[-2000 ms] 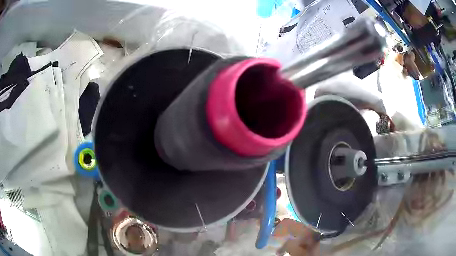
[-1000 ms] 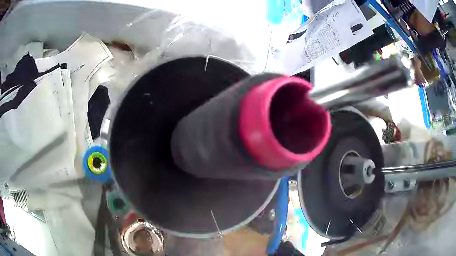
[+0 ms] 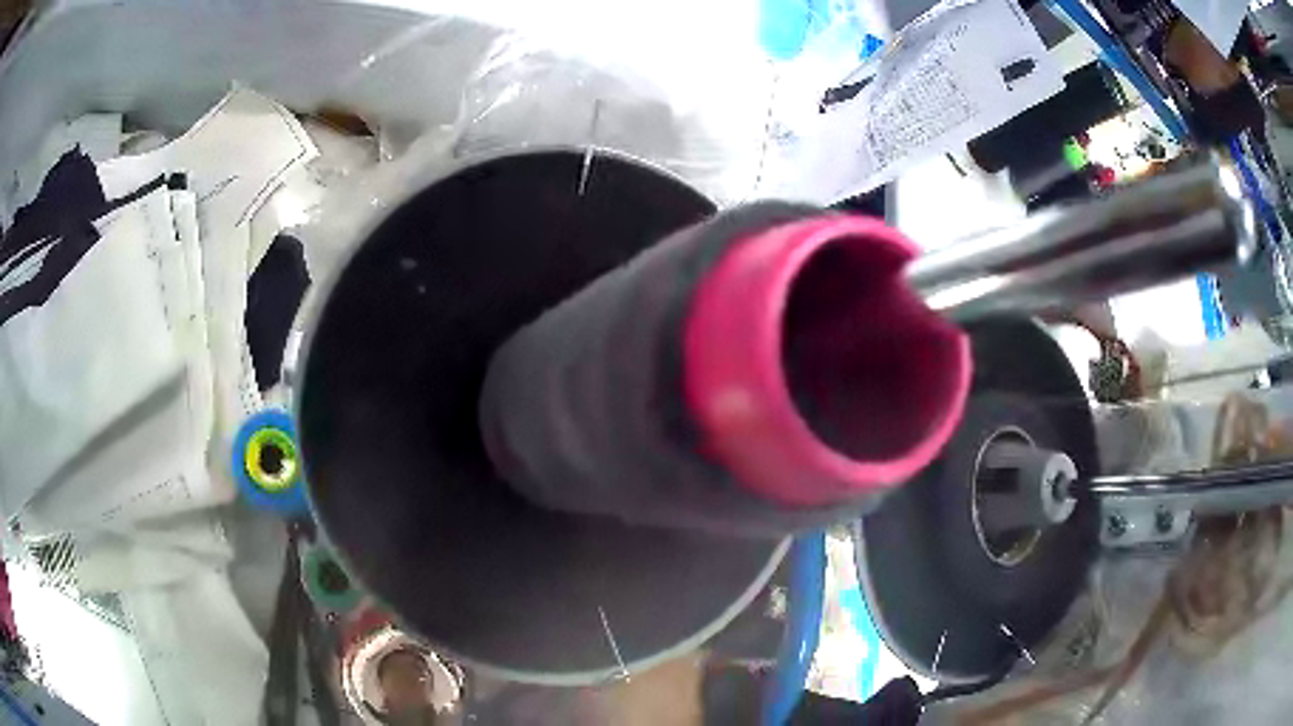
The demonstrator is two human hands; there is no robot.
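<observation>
The dark thread cone (image 3: 610, 383) with a bright pink rim (image 3: 737, 355) stands on the large black left spool seat (image 3: 397, 355), its open end tilted towards me and to the right. The smaller-looking right spool seat (image 3: 922, 567) holds no cone; its centre pin fitting (image 3: 1032, 485) is bare. A shiny metal rod (image 3: 1092, 255) sticks out behind the pink rim. Neither of my hands can be made out. A blurred skin-coloured patch shows below the left seat at the bottom edge; I cannot tell what it is.
White and black cut fabric pieces (image 3: 142, 312) lie at left. A blue cone with yellow centre (image 3: 270, 460), a green one (image 3: 332, 576) and a copper-shiny spool (image 3: 403, 678) sit beside the left seat. Clear plastic (image 3: 553, 85) lies behind it. A printed sheet (image 3: 936, 99) is at upper right.
The view has shifted, so the cone and both seats appear further right. The cone remains on its seat. The skin-coloured shapes at the bottom edge have changed place.
</observation>
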